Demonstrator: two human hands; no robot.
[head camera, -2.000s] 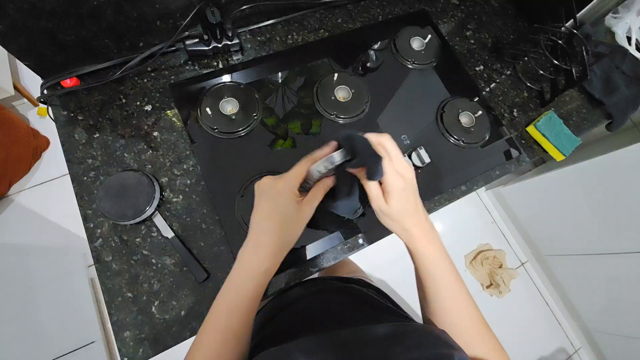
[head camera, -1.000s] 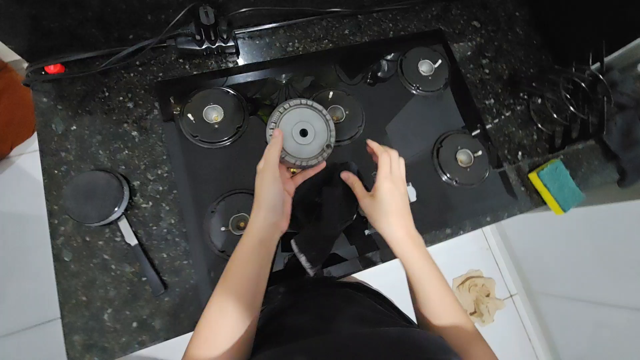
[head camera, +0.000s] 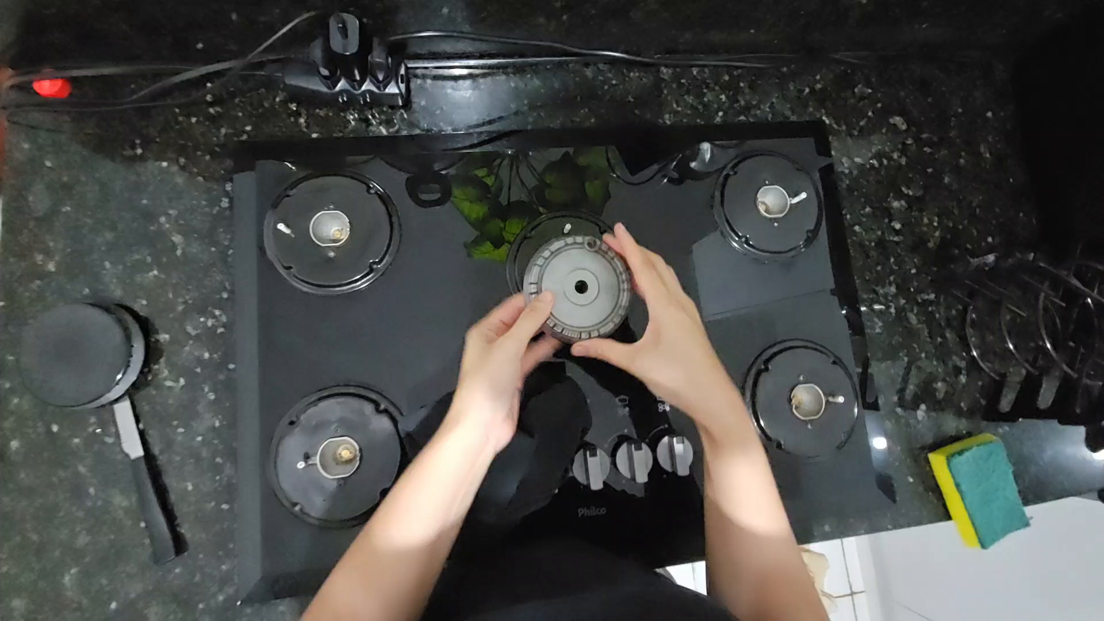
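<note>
My left hand (head camera: 509, 358) and my right hand (head camera: 660, 328) hold a round grey metal burner head (head camera: 595, 302) between them, over the middle burner of a black Philco glass cooktop (head camera: 466, 345). The left thumb lies on its face; right fingers touch its right rim. The burner head has a notched edge and a small centre hole. A dark cloth (head camera: 548, 431) lies on the cooktop below the left hand. Uncapped burner bases sit at the corners, among them the upper left (head camera: 329, 229) and lower right (head camera: 808, 401). Several control knobs (head camera: 634, 460) are near the front edge.
On the granite counter (head camera: 198, 362) at left lie a round black burner cap (head camera: 76, 355) and a black-handled utensil (head camera: 147, 483). A power strip (head camera: 354, 82) with cables runs behind. At right are a yellow-green sponge (head camera: 979, 492) and black wire pan supports (head camera: 1035, 332).
My right hand has moved over to the burner head and now touches its rim. Two seconds ago both hands held a dark cloth against it. The view has shifted and turned.
</note>
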